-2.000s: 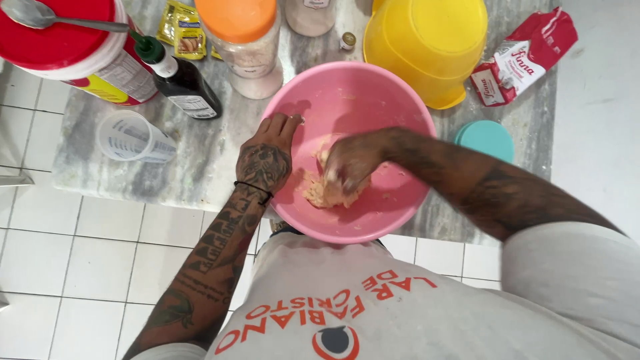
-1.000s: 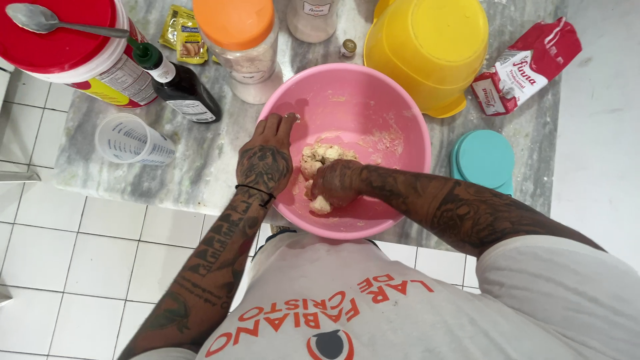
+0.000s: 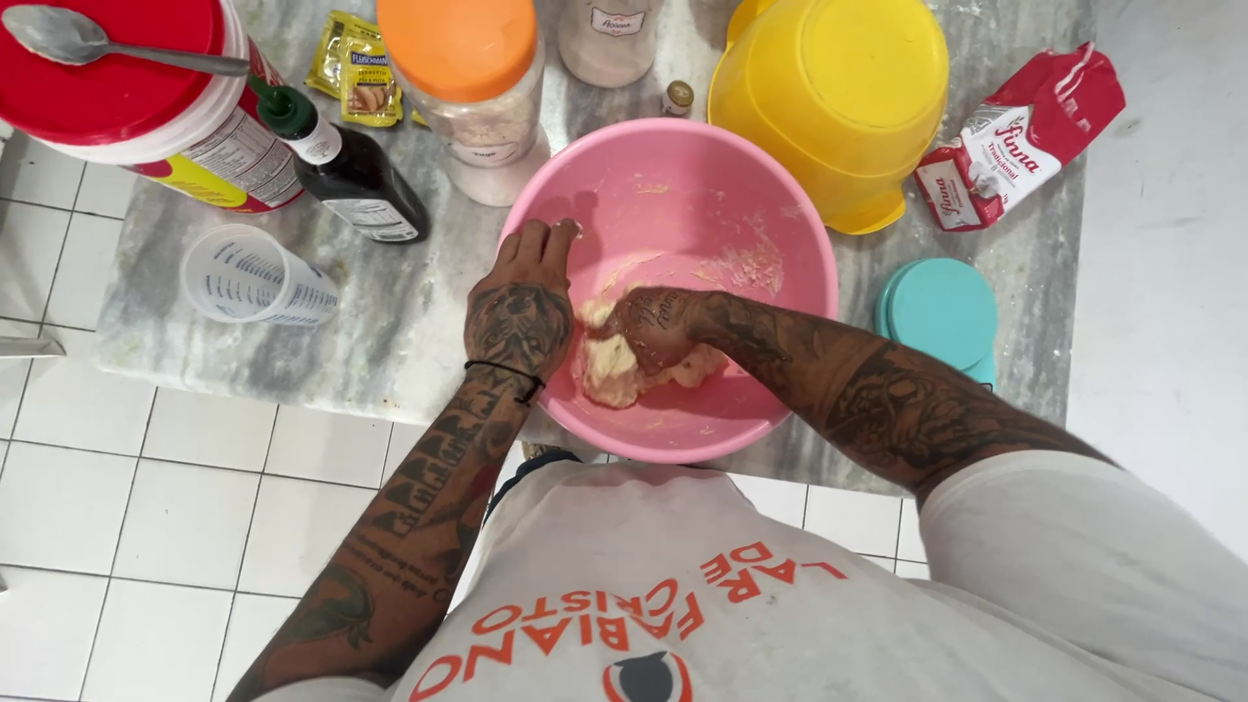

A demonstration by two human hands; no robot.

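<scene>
A pink plastic bowl (image 3: 682,429) stands at the near edge of the marble counter. Pale, rough dough (image 3: 611,372) lies in its lower left part. My right hand (image 3: 655,327) is pressed into the dough, its fingers partly hidden by it and by the hand itself. Over the bowl's left rim rests my left hand (image 3: 522,302), fingers bent on the rim and gripping it. Smears of dough stick to the bowl's inner wall.
Around the bowl stand a yellow plastic container (image 3: 829,107), an orange-lidded jar (image 3: 463,58), a dark bottle (image 3: 361,185), a clear measuring cup (image 3: 239,278), a red-lidded tub (image 3: 117,78) with a spoon (image 3: 127,47), a flour package (image 3: 1024,136) and a turquoise lidded container (image 3: 941,312).
My right hand has kept moving in the dough and is now nearer the middle-left of the bowl, with the dough spread on both sides of it. My left hand has stayed on the rim.
</scene>
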